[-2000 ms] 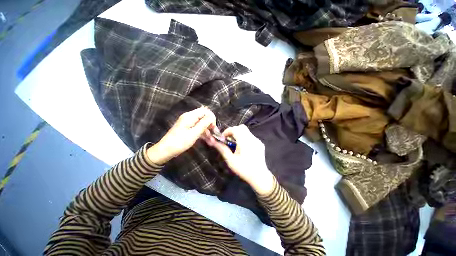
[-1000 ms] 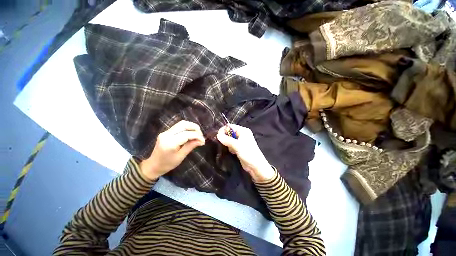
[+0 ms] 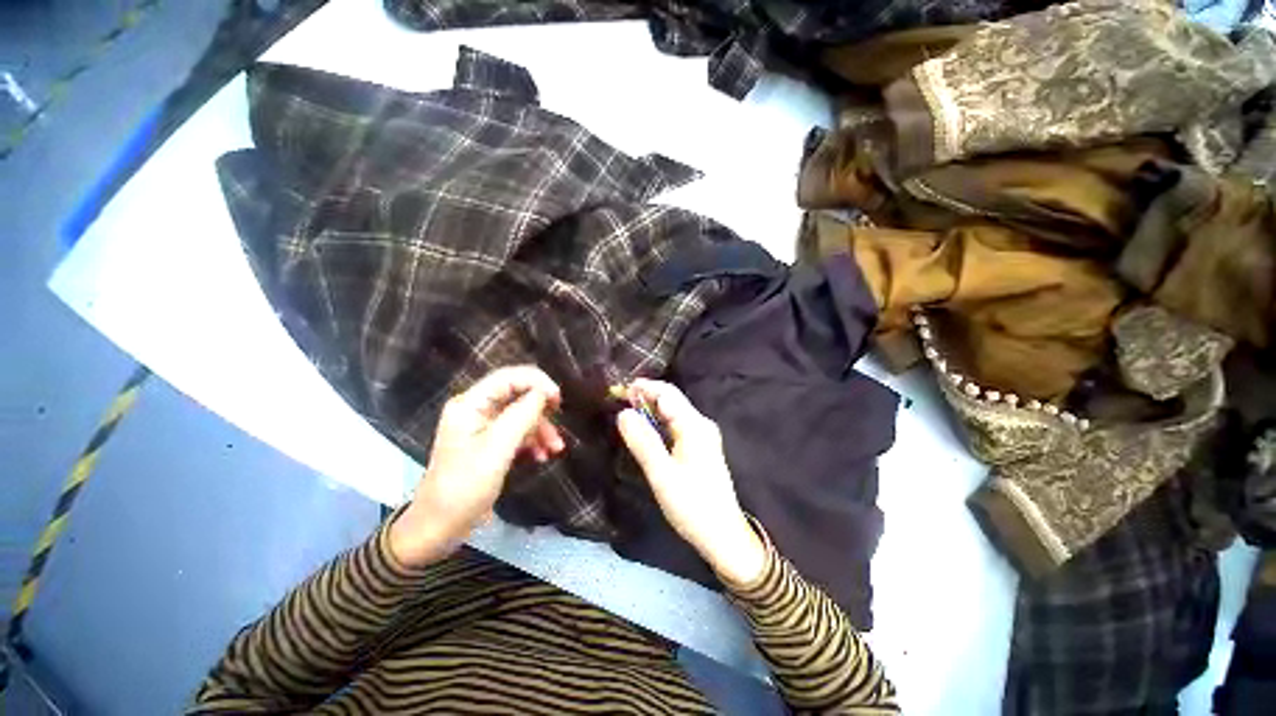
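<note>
A dark plaid garment [image 3: 406,224] lies spread on the white table, joined to plain dark purple cloth [image 3: 791,406] on its right. My left hand [image 3: 490,448] is over the plaid's lower part with its fingers curled. Whether it pinches anything at the fingertips is too small to tell. My right hand [image 3: 686,469] is to the right of it, shut on a small blue tool [image 3: 644,410] that is mostly hidden by the fingers. The two hands are apart, with dark cloth showing between them.
Brown garments [image 3: 1022,266] with patterned trim and a row of pale beads are heaped at the right. More plaid cloth [image 3: 1106,616] hangs at the lower right, and other plaid lies along the far edge. The white table [image 3: 133,280] has a curved left edge above a blue-grey floor.
My hands have moved apart and slightly down from the plaid. The tool's thin tip, seen pointing up a second ago, no longer shows clearly. The garment has stayed nearly the same.
</note>
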